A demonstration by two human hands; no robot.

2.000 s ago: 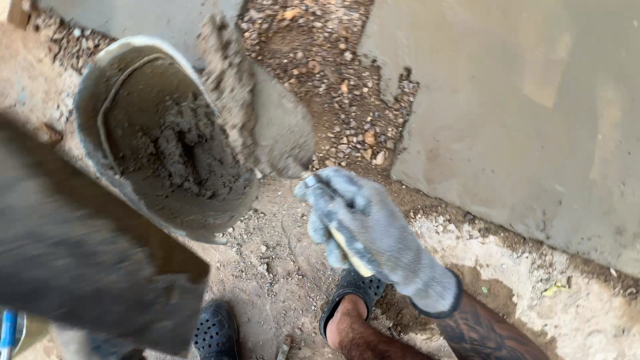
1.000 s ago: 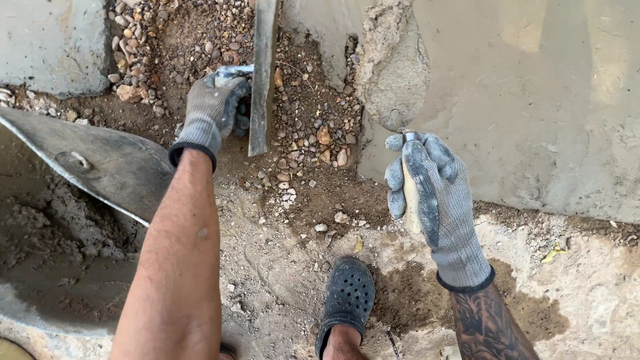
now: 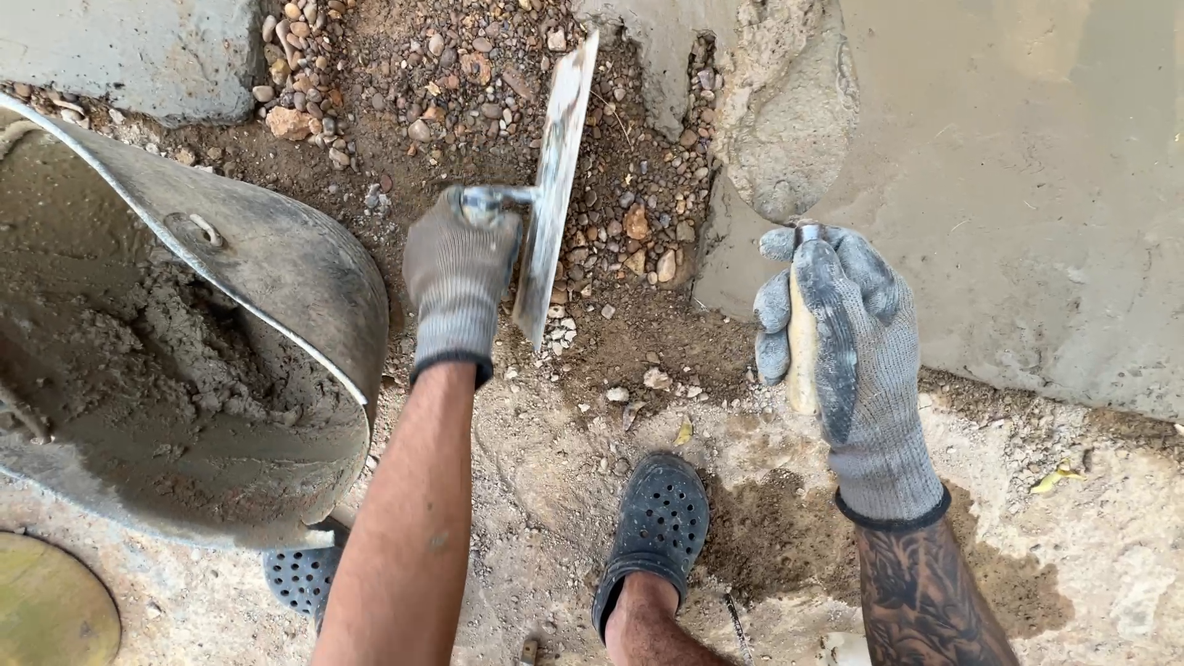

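Note:
Both hands wear grey knit work gloves. My left hand (image 3: 465,273) grips the handle of a steel finishing trowel (image 3: 558,185), its blade held on edge above gravel and soil. My right hand (image 3: 837,342) is closed around the pale handle of a pointing or masonry trowel (image 3: 805,176); wet mortar covers its blade, which is over the edge of the smooth grey mortar surface (image 3: 999,213). At the left, a large bucket (image 3: 296,250) lies tilted with wet mortar (image 3: 203,370) inside.
Loose gravel (image 3: 462,74) lies between the mortar surface and a grey slab (image 3: 129,46) at top left. My feet in dark clogs (image 3: 657,518) stand on rough ground below. A round yellowish disc (image 3: 55,601) is at bottom left.
The mortar-laden trowel has gone from beside the bucket to over the smooth surface at the right. The finishing trowel has moved away from the near left and now tilts over the gravel.

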